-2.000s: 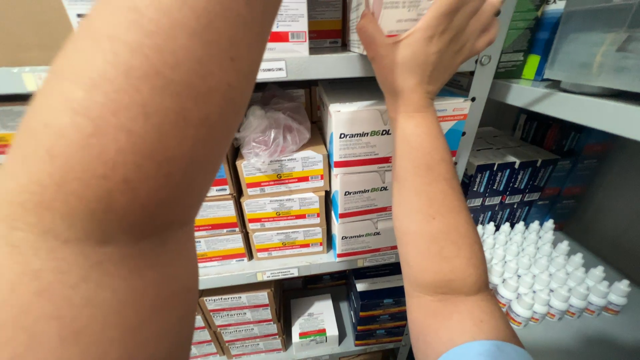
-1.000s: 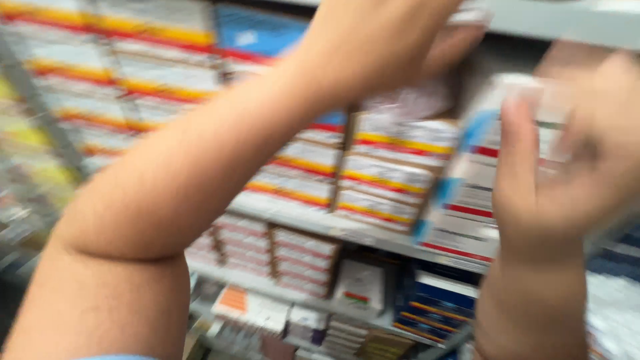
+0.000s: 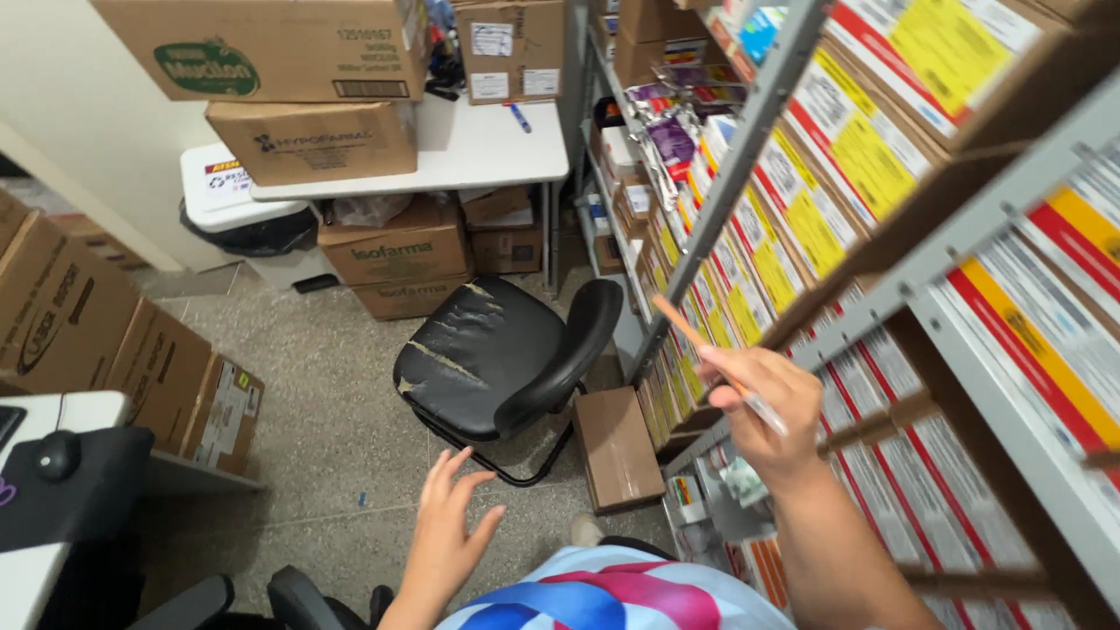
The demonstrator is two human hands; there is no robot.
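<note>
My right hand (image 3: 770, 407) is closed around a thin orange stick-like item (image 3: 678, 319), perhaps a pen or a cutter, with a clear plastic part at its lower end. It is held in front of the shelving at the right. Lower and to the left, my left hand (image 3: 455, 516) is empty, its fingers spread above the speckled floor. A black chair (image 3: 481, 359) with a torn seat stands ahead of both hands. Between the chair and the shelves lies a closed cardboard box (image 3: 617, 451) on the floor.
Metal shelving (image 3: 744, 149) packed with medicine boxes runs along the right. A white table (image 3: 472, 144) bears cartons and a blue marker (image 3: 520, 117). Beside it stands a white bin (image 3: 241, 197). More cartons (image 3: 70, 306) and a desk with a computer mouse (image 3: 59, 455) are at the left.
The view has swung widely from the shelves to the room. Both hands, raised at the shelves earlier, are now lower and apart. The orange item now shows in my right hand.
</note>
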